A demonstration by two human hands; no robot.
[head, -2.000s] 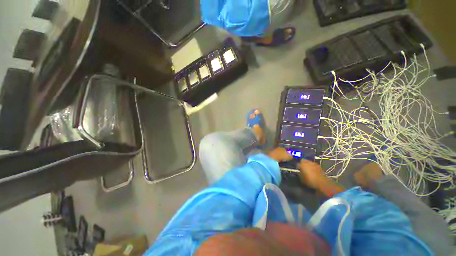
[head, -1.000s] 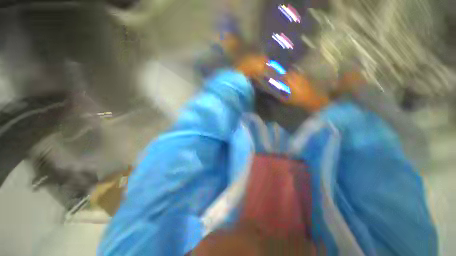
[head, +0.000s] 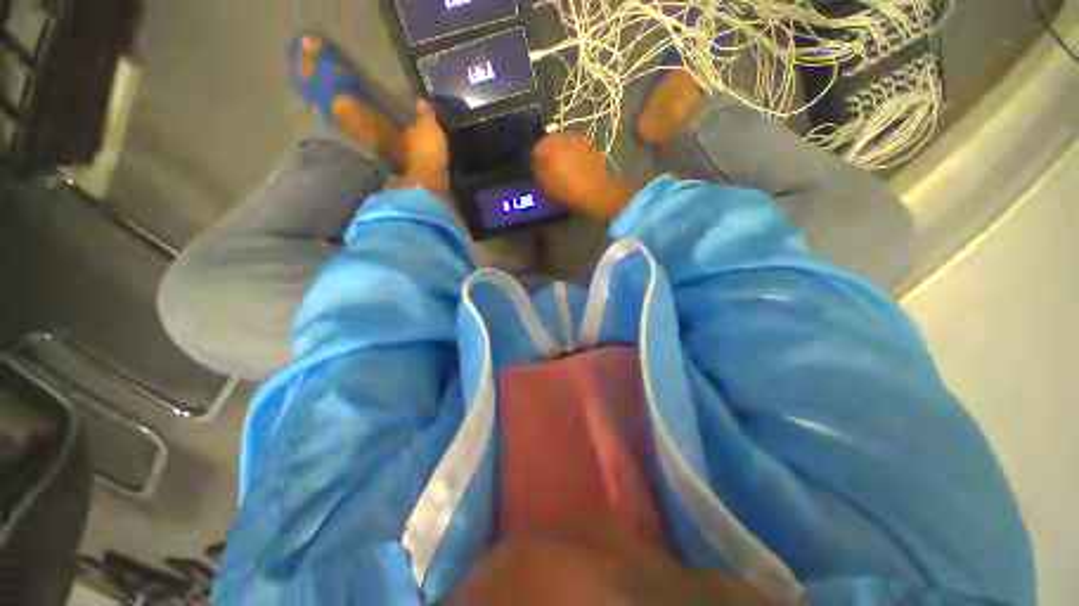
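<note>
A black device tray [head: 469, 216] runs away from me between my feet. Several flat handheld units lie in it. The unit [head: 477, 71] further up and the nearest unit [head: 515, 204] have lit blue-purple marks; the unit between them [head: 497, 136] is dark. White cables [head: 627, 53] run from the tray's right side. My left hand [head: 424, 152] is at the tray's left edge beside the dark unit. My right hand [head: 576, 174] is at the right edge, close to a cable end. The fingers are blurred, so any grip cannot be told.
A second cable bunch [head: 882, 113] lies on a dark tray at the upper right, near the curved pale wall [head: 1006, 296]. Metal-frame chair legs [head: 154, 456] are at the left. A blue sandal [head: 325, 77] is left of the tray. Dark items [head: 154, 574] lie at lower left.
The view has tilted and shifted, putting the tray higher and further left in the picture. The second-nearest unit was lit two seconds ago and now looks dark. Both hands remain at the tray.
</note>
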